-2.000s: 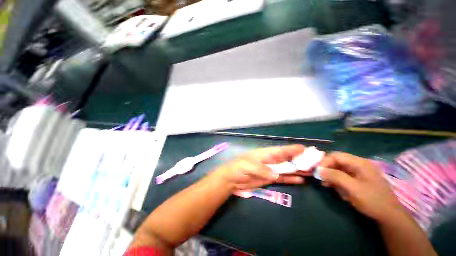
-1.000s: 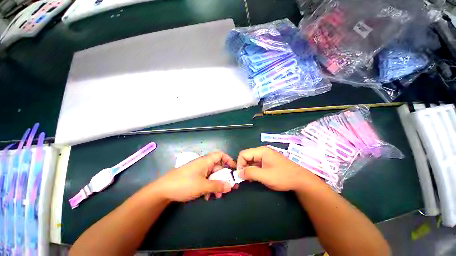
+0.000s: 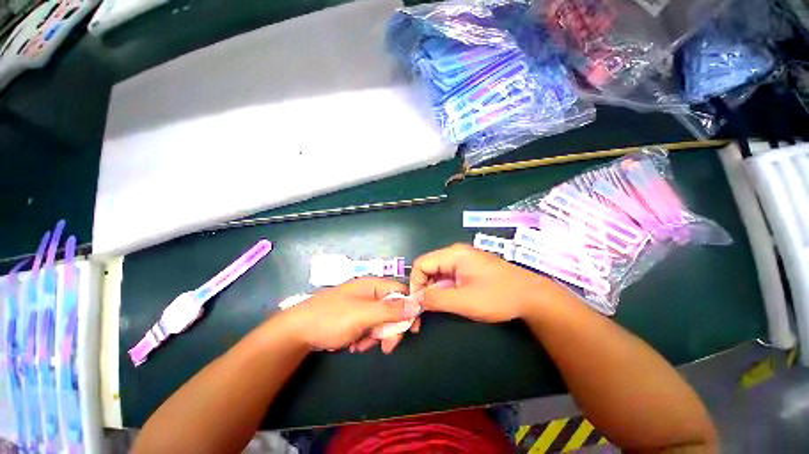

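Note:
My left hand (image 3: 350,317) holds a pale watch head (image 3: 396,329) in its fingertips at the middle of the dark green bench. My right hand (image 3: 461,282) meets it, its fingertips pinching at the head's edge; what they pinch is too small to tell. A watch with one strap fitted (image 3: 330,270) lies just behind my left hand, its printed tail pointing right. The tip of another pale piece (image 3: 294,301) shows beside my left hand, the rest hidden. An assembled watch (image 3: 181,312) with pink-purple straps lies to the left.
A clear bag of pink straps (image 3: 612,226) lies open to the right. A white foam sheet (image 3: 266,142) and a bag of blue-purple straps (image 3: 492,84) lie behind. A thin metal rod (image 3: 337,211) runs along the sheet. Foam trays stand left (image 3: 111,346) and right (image 3: 785,195).
The view has shifted slightly. My left hand has moved a little left and down with the watch head, uncovering more of the one-strap watch. My right fingers have closed over the head's edge.

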